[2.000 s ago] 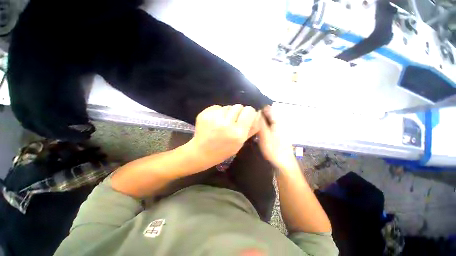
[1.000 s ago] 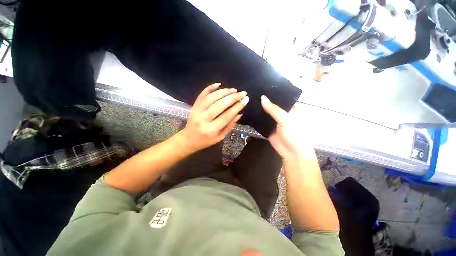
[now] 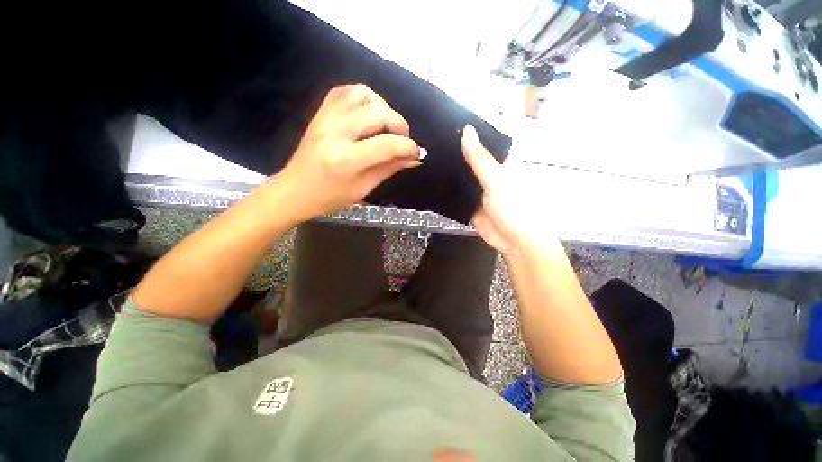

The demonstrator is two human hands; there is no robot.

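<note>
A long narrow black tube of cloth (image 3: pixel 415 99) lies across the white table and over its front edge. Its end is towards the right. My left hand (image 3: pixel 351 149) is on top of the tube, fingers curled, thumb and finger together at the cloth; whether cloth is pinched between them is hard to tell. My right hand (image 3: pixel 500 203) holds the tube's end, thumb on top and the other fingers hidden beneath or inside it. The rest of the black garment (image 3: pixel 63 108) is heaped at the upper left.
The white sewing machine (image 3: pixel 694 54) with blue stripe stands at upper right, a black strap (image 3: pixel 676 54) across it. A tan tab (image 3: pixel 531 101) is by the needle area. Plaid-and-black garments (image 3: pixel 81 325) lie low at left, more black cloth (image 3: pixel 635 334) at right. The ruled table edge (image 3: pixel 631 248) runs in front.
The tube end has been opened out flat from between my bunched hands. My left hand has since moved back and left along the tube, fingers now curled. My right hand stays at the end.
</note>
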